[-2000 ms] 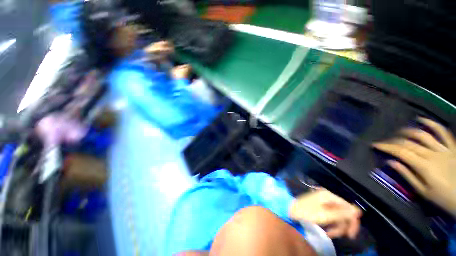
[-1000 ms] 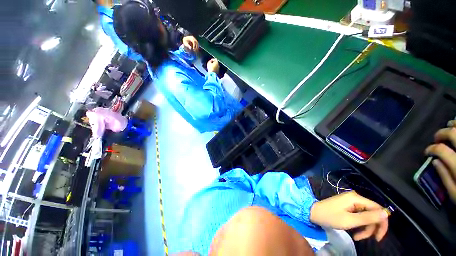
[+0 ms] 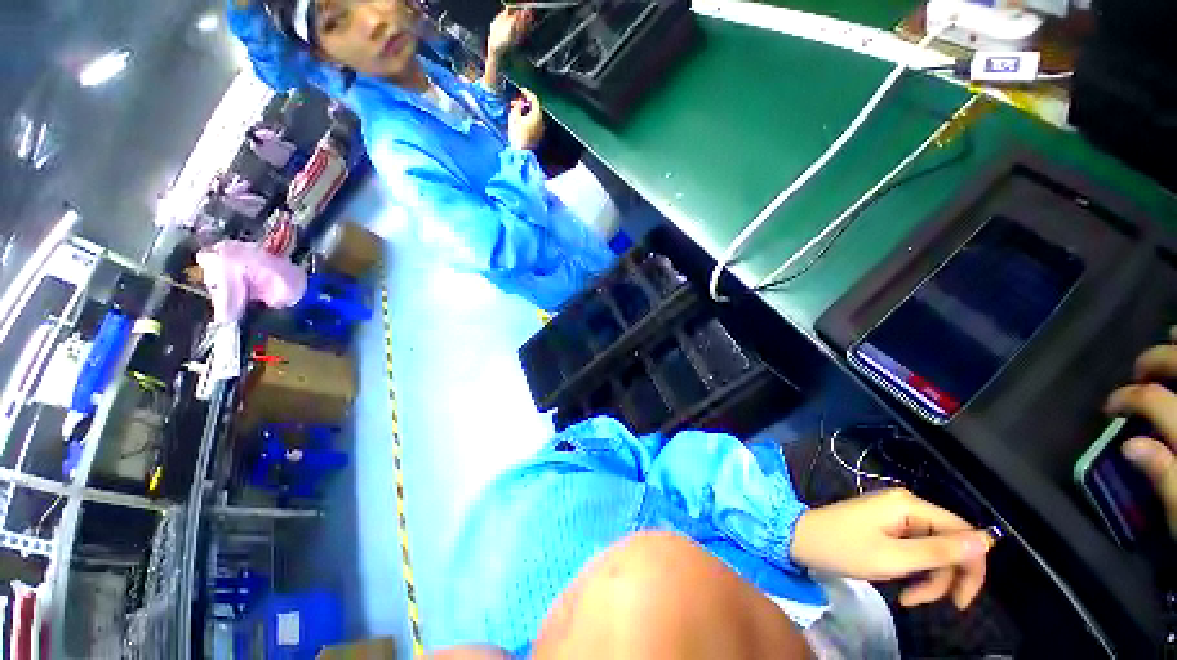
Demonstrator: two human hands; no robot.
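Note:
My left hand (image 3: pixel 891 548) is over the bench edge, thumb and index finger pinching a tiny plug (image 3: pixel 993 534) with a gold-coloured spot. My right hand (image 3: pixel 1153 432), cut off by the right picture edge, has its fingers on a smartphone (image 3: pixel 1118 475) with a pale rim; its far end is out of view. Another smartphone (image 3: pixel 971 320), dark with a red and blue strip at its bottom edge, lies in a slot of the black tray (image 3: pixel 891 286), left of my right hand.
White cable (image 3: pixel 811 181) and thin dark cable cross the green mat (image 3: pixel 762 123). Thin white wire (image 3: pixel 845 451) loops below the bench edge. Slotted black trays (image 3: pixel 645 342) stand low at left. A co-worker in blue (image 3: pixel 452 194) sits beyond, near another tray (image 3: pixel 607 58).
The blurred view has steadied. My right hand moved from over the tray towards the right edge and onto the phone. My left hand shifted slightly with the plug. The co-worker's head has turned this way.

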